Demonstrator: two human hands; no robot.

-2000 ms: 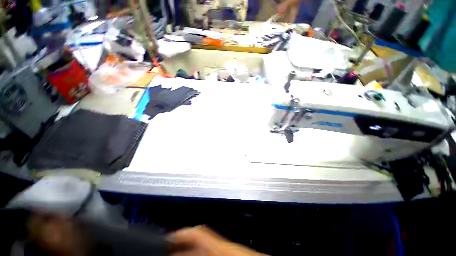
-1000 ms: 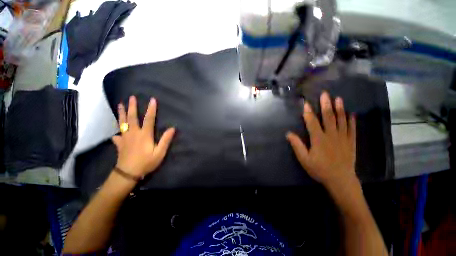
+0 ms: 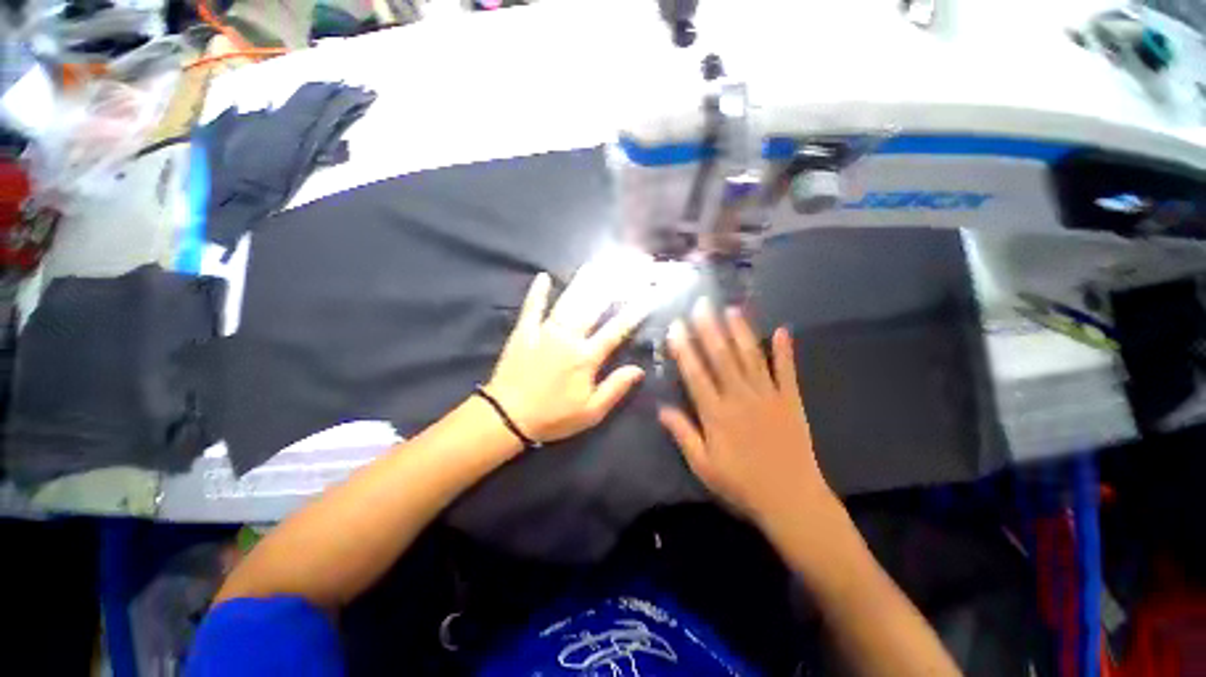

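Observation:
A large charcoal garment panel (image 3: 397, 304) lies flat across the machine table and under the sewing machine head (image 3: 846, 172). My left hand (image 3: 562, 370) rests on the panel just left of and below the needle area, fingers spread and fingertips in the lamp glare. My right hand (image 3: 741, 410) rests flat on the panel just right of it, fingers pointing up towards the presser foot. Neither hand grips the cloth. The needle and presser foot are blurred by glare, and any strip there cannot be made out.
Loose rumpled dark pieces (image 3: 284, 146) lie at the upper left. Stacked dark pieces (image 3: 106, 370) lie at the left table edge, touching the panel's side. A clear plastic bag (image 3: 113, 113) is at the upper left. Dark cloth (image 3: 1164, 344) hangs at the right.
Both hands have moved inward to the needle area, the left one most. The panel has shifted and now lies flatter, reaching further left. The hands and panel were not on the table two seconds ago.

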